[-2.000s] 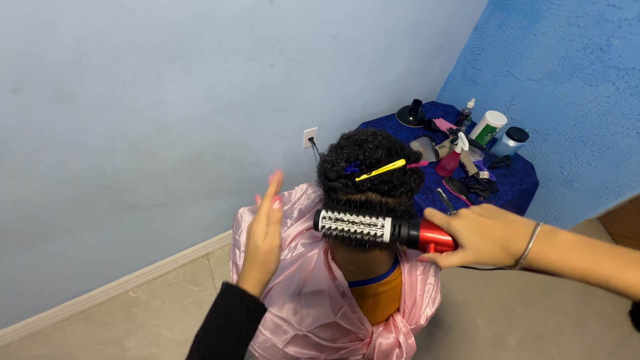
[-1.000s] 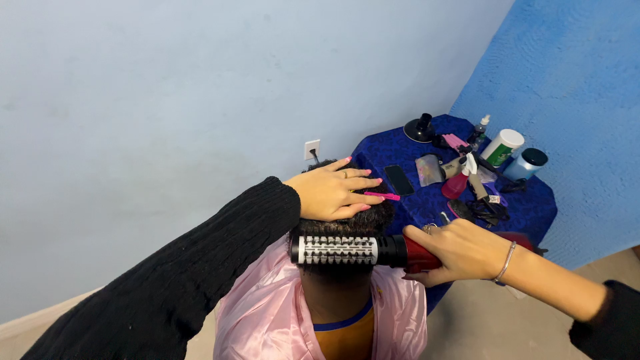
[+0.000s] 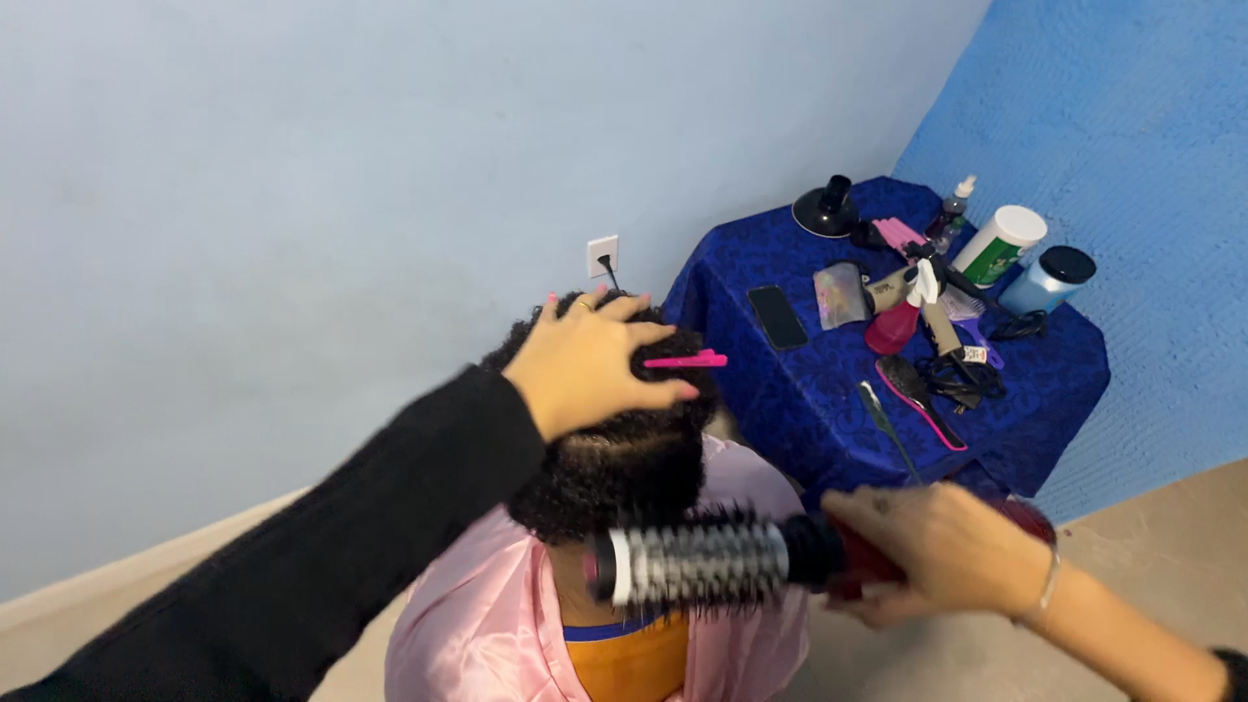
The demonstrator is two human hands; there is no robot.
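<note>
A person with dark curly hair sits with their back to me, a pink satin cape over the shoulders. My left hand rests spread on top of the head, beside a pink hair clip. In my right hand is the red handle of a round hot-air brush, its bristled barrel behind the neck, just below the hair. The brush is blurred; whether any hair touches its bristles I cannot tell.
At the right, a table with a blue cloth holds a phone, a red spray bottle, a paddle brush, a hair dryer and jars. A plug sits in the wall outlet.
Two seconds ago my left hand was raised beside the hair; now it lies on the head. The brush has moved from against the hair down to the neck. A yellow clip seen earlier is out of sight.
</note>
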